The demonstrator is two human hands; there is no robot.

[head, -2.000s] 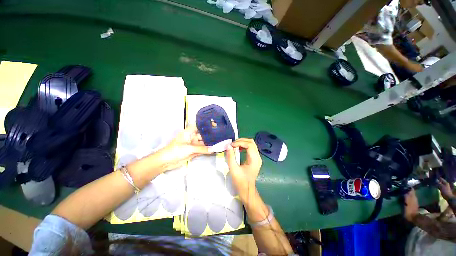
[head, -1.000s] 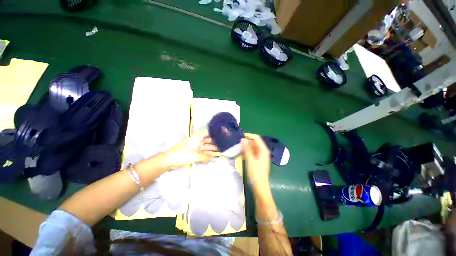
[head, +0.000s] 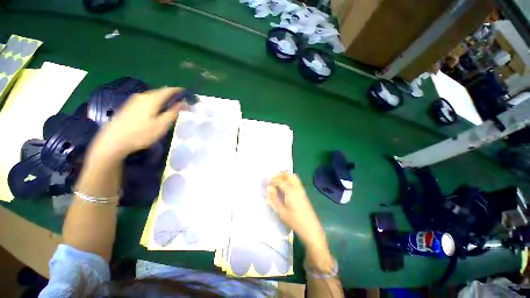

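Note:
My left hand (head: pixel 136 125) is over the dark heap of fan bases (head: pixel 70 142) on the left. Its fingers grip a dark base (head: pixel 181 100), blurred and mostly covered, near the top of the left pad sheet (head: pixel 200 169). My right hand (head: pixel 293 204) is over the right pad sheet (head: pixel 261 154), fingertips close together. Whether it holds a pad cannot be told. Grey oval pads show on both sheets. Right of the sheets, two dark bases (head: pixel 332 181) with whitish ends lie overlapping.
Pale yellow paper (head: pixel 52 93) and a sheet of grey discs (head: pixel 17 58) lie far left. Round black fan heads (head: pixel 315 65) and white blades (head: pixel 296 20) are across the bench. A flat black phone-like rectangle (head: pixel 387 241), a Pepsi can (head: pixel 429 243), dark tangle (head: pixel 473 204) and grey post (head: pixel 453 142) are right.
The base that both hands held has left the space over the right sheet. A second base now lies with the one at right. My left hand has moved left and up to the heap.

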